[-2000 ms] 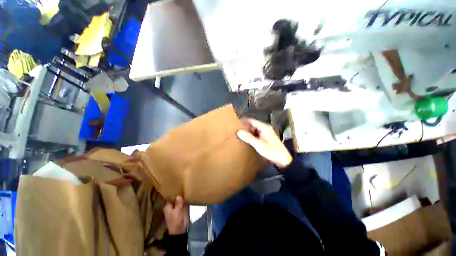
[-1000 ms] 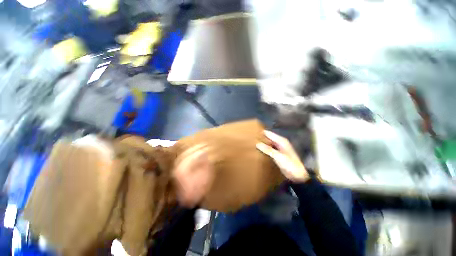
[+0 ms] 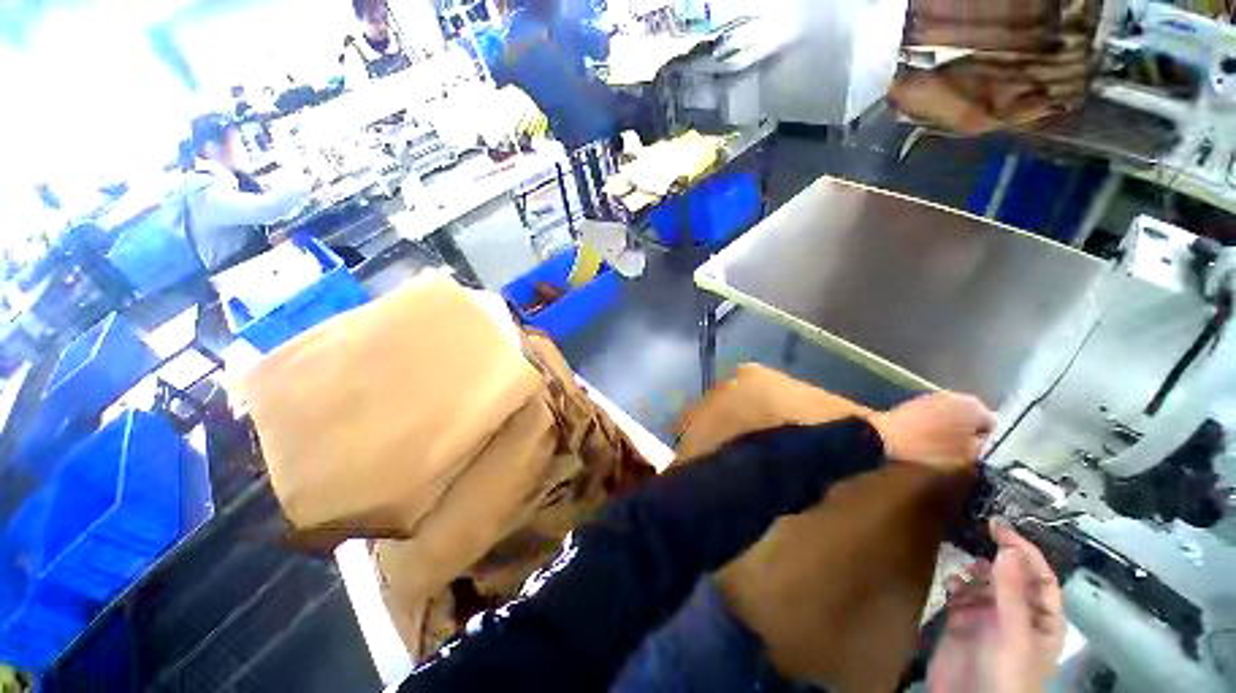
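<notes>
The brown bag body (image 3: 840, 569) hangs over my lap, its far edge at the dark needle area (image 3: 1010, 498) of the white sewing machine (image 3: 1152, 339). My left hand (image 3: 935, 431) is closed on the bag's upper edge, just left of the needle area. My right hand (image 3: 1003, 623) is at the near side of the needle area, fingers curled and raised; whether it grips the edge cannot be told. The bag's edge under the machine parts is hidden.
A large brown stack (image 3: 393, 406) stands at my left. A bare-topped side table (image 3: 908, 271) stands beyond the machine. Blue bins (image 3: 102, 515) are at far left. Brown pieces (image 3: 996, 61) lie on a farther table. Several people work in the background.
The view has swung left and up. The bag has gone from being held over my lap to the machine's needle area. Both hands are now there, the left having left the stack side.
</notes>
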